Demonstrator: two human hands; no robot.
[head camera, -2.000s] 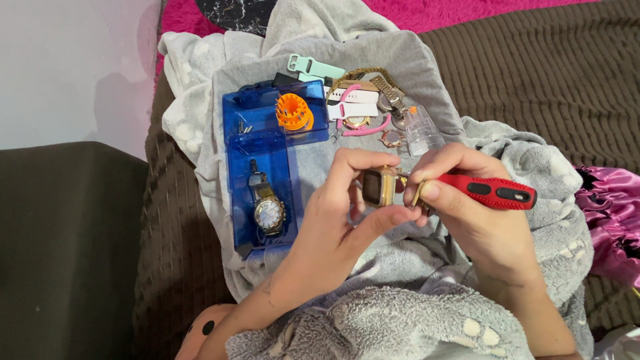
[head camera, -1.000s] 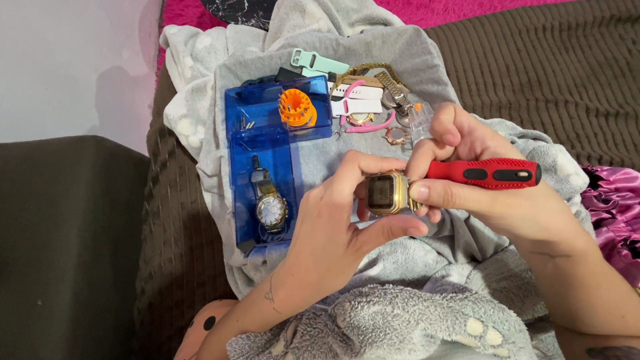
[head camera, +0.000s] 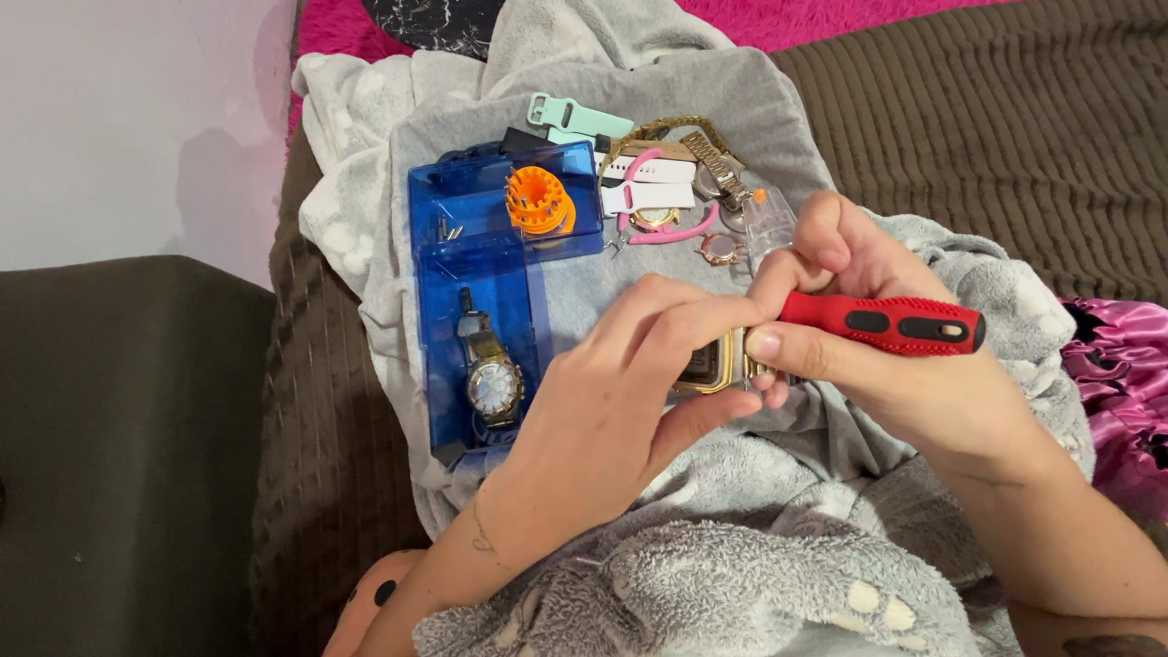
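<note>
My left hand (head camera: 620, 392) grips a gold-toned digital watch (head camera: 716, 363) by its case, fingers over the top edge and thumb below. My right hand (head camera: 876, 338) holds a screwdriver with a red and black handle (head camera: 885, 324); the handle lies across the palm, and its tip is hidden by the fingers. Thumb and fingers of that hand also touch the metal band (head camera: 755, 354) beside the watch case. Left of my hands, a two-tone metal wristwatch (head camera: 494, 388) lies in a blue plastic box (head camera: 438, 365). An orange ring-shaped holder (head camera: 538, 201) stands in the box's upper part.
Pink-handled pliers (head camera: 671, 235), a mint watch strap (head camera: 584, 119), white straps (head camera: 662, 195), a metal-band watch (head camera: 716, 164), a rose-toned watch case (head camera: 720, 248) and a clear plastic case (head camera: 768, 224) lie beyond my hands. Grey fleece blanket (head camera: 693, 584) bunches below them. A dark upholstered piece (head camera: 128, 438) stands left.
My left fingers have moved over the top of the watch, whose face was more exposed before. The screwdriver handle remains in my right hand.
</note>
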